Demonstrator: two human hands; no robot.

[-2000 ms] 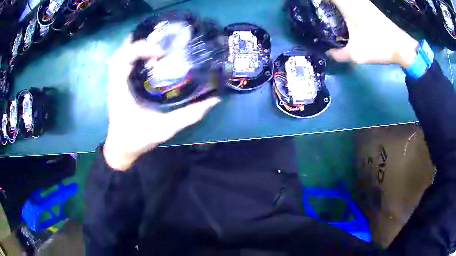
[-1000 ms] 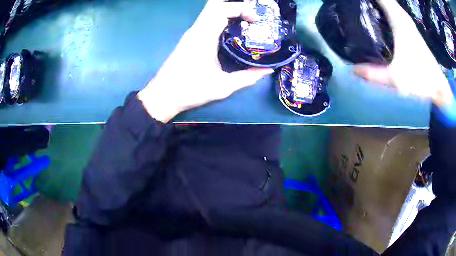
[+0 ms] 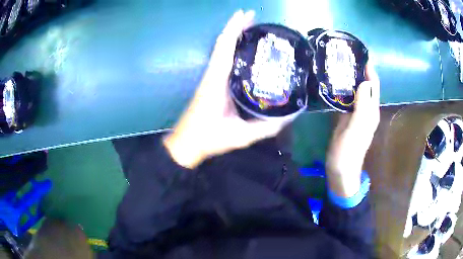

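Observation:
My left hand (image 3: 218, 111) is wrapped around a round black housing (image 3: 242, 98) near the middle of the view. Its pale circuit board (image 3: 274, 66) faces up, with thin yellow and red wires curling at the lower edge. My right hand (image 3: 363, 109) holds a second round black housing (image 3: 361, 53) by its right side, just right of the first. It has a pale board (image 3: 340, 66) and similar wires. The two housings are close side by side near the bench's front edge; whether they touch is unclear. The fingers beneath both housings are hidden.
The green bench (image 3: 127, 66) carries another black unit (image 3: 15, 103) at the far left and rows of units at both upper corners. At the lower right, a white tray (image 3: 419, 195) holds round dark parts beside a brown cardboard box (image 3: 396, 152). A blue stool (image 3: 25, 202) stands lower left.
My right hand has left the dark units at the upper right and come down to the near housing, now held. My left hand's housing has moved slightly right and nearer the bench edge.

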